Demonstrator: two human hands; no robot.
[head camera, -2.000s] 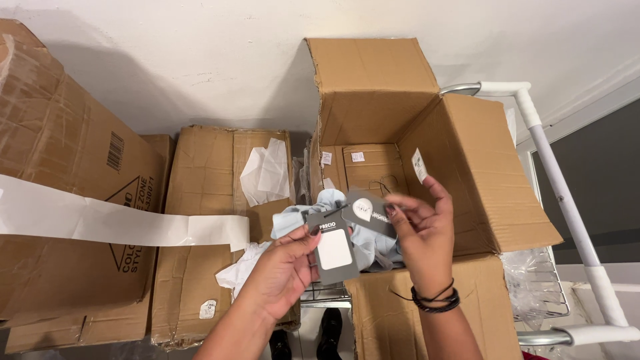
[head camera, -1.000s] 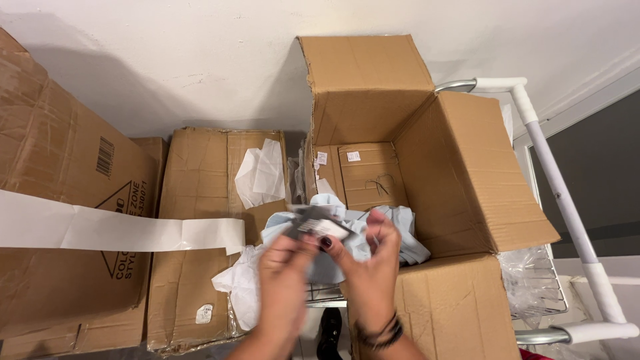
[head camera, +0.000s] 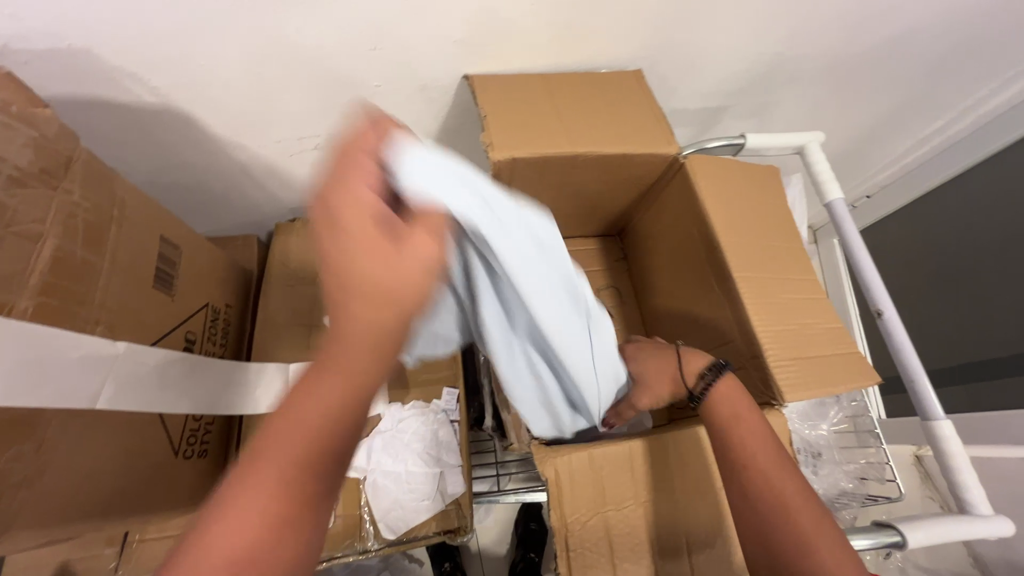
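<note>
A light blue folded garment (head camera: 520, 280) stretches between my two hands, above the near left side of an open cardboard box (head camera: 688, 272). My left hand (head camera: 380, 232), blurred by motion, is raised and grips the garment's upper end. Lower down, at the box's near side, my right hand (head camera: 652, 372) holds the garment's lower corner; dark bracelets circle that wrist. The grey tags are not visible; the garment or my hands may hide them.
Crumpled white paper (head camera: 416, 464) lies on a cardboard box (head camera: 280, 296) to the left. A larger carton (head camera: 96, 280) stands farther left, crossed by a white paper strip (head camera: 144, 376). A trolley's white tubular handle (head camera: 880, 304) and wire rack (head camera: 872, 456) are at right.
Both hands were together at the grey tags over the garment. Now my left hand has risen to the upper left, lifting the garment, and my right hand is at its lower corner.
</note>
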